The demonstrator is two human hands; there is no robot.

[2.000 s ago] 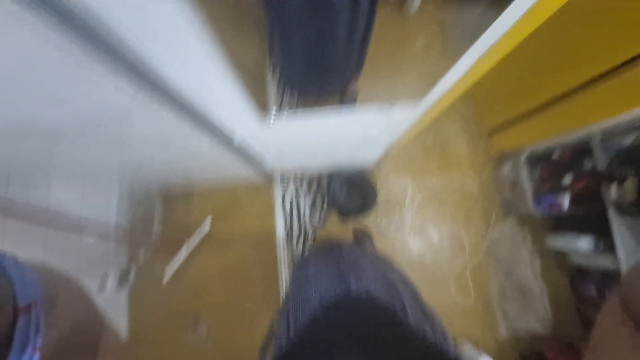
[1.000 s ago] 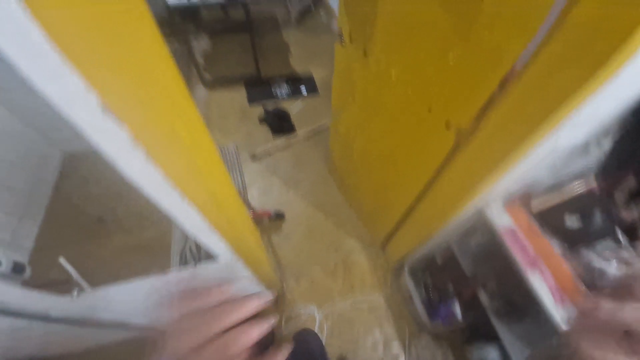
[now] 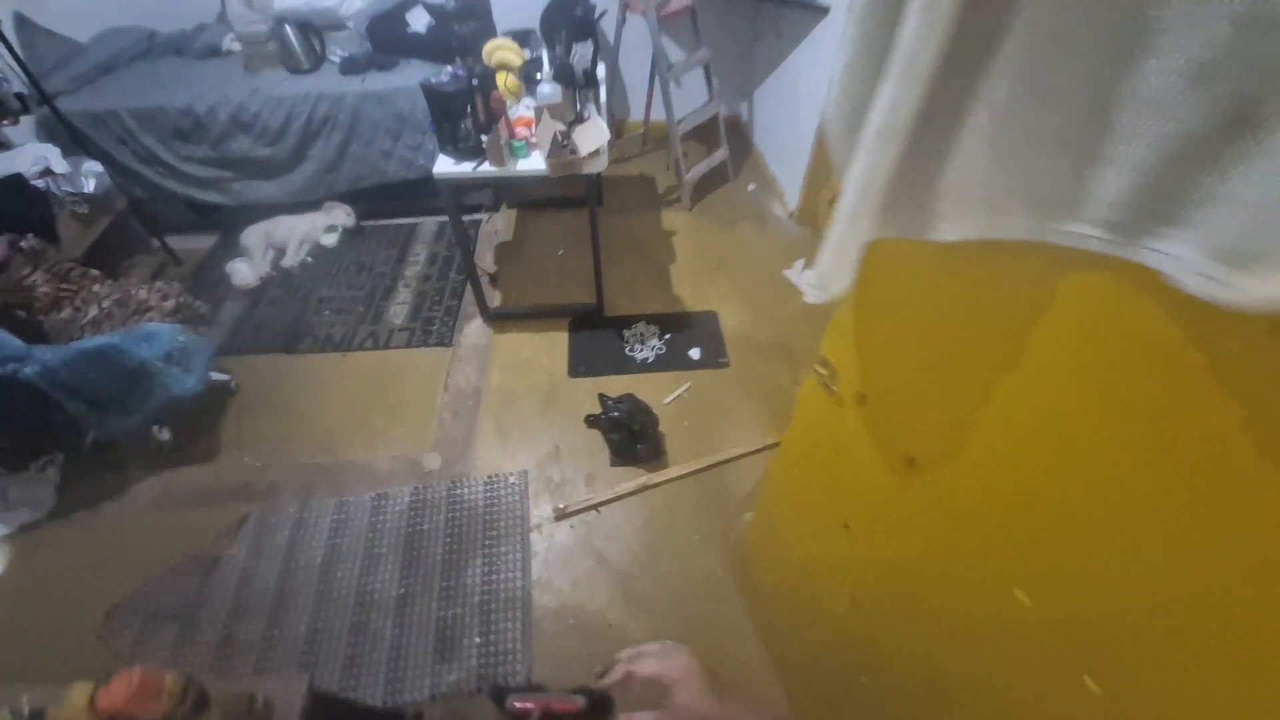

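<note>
At the bottom edge of the head view my right hand (image 3: 660, 680), cut off and blurred, closes around the right end of a dark object with a red stripe (image 3: 550, 703). Farther left along the same edge is a blurred orange and yellow thing (image 3: 140, 692); whether it joins the dark object cannot be told. My left hand is out of view. Beyond the hand, a grey woven mat (image 3: 390, 590) lies on the floor, with a long wooden strip (image 3: 665, 480) and a crumpled black plastic bag (image 3: 630, 428) farther off.
A yellow wall (image 3: 1000, 480) with a pale curtain (image 3: 1020, 130) stands at right. Ahead are a small black mat (image 3: 600, 352), a cluttered white table (image 3: 460, 172) and a stepladder (image 3: 700, 115). A white dog (image 3: 290, 240) is on a dark rug (image 3: 380, 300), before a grey-covered bed (image 3: 240, 130).
The view has moved from a narrow doorway between yellow surfaces into a wider room. The blurred hand at the lower left a second ago no longer shows there.
</note>
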